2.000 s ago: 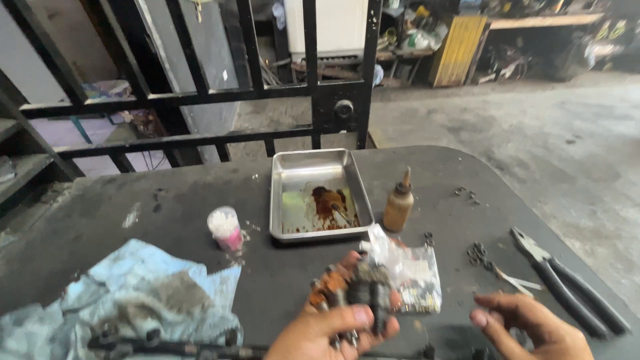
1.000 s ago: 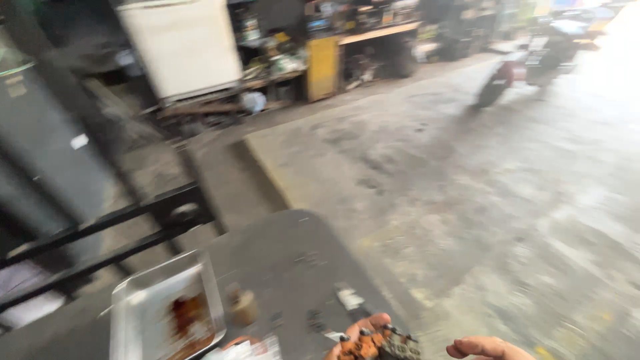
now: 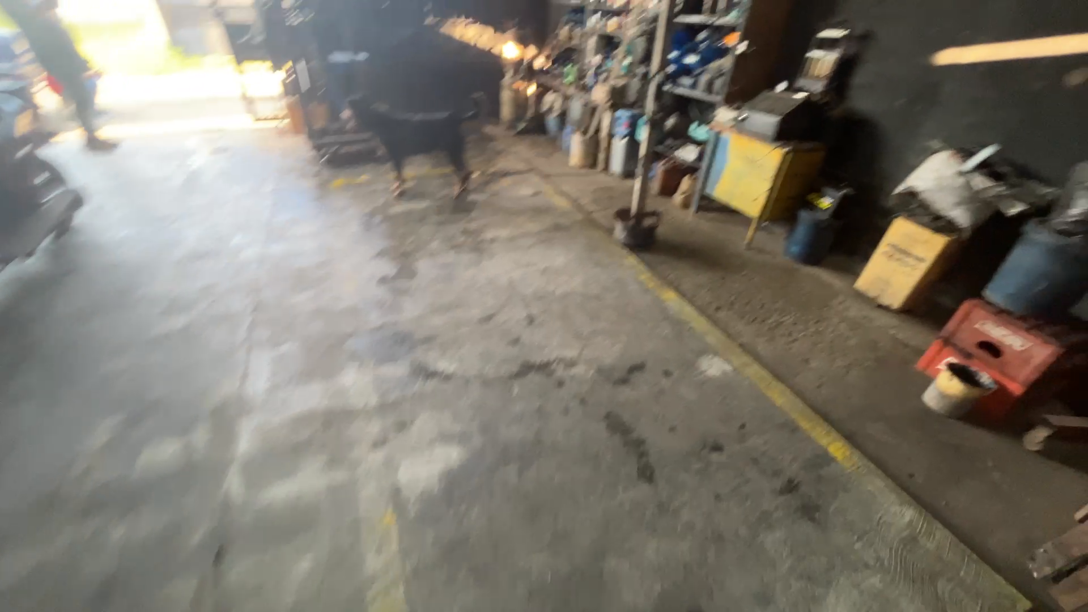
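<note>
Neither my left hand nor my right hand shows in the head view now, so what they hold or touch is hidden. A stained concrete floor fills most of the picture. The black worktable, the metal tray and the pliers are out of view.
A yellow painted line runs along the floor. To its right stand a metal post, a yellow table, a cardboard box, a red crate and a small bucket. A person is at the far left, blurred.
The view has swung far away from the worktable to the workshop floor. My hands, with the metal part in the left one, were in sight earlier and are now out of frame.
</note>
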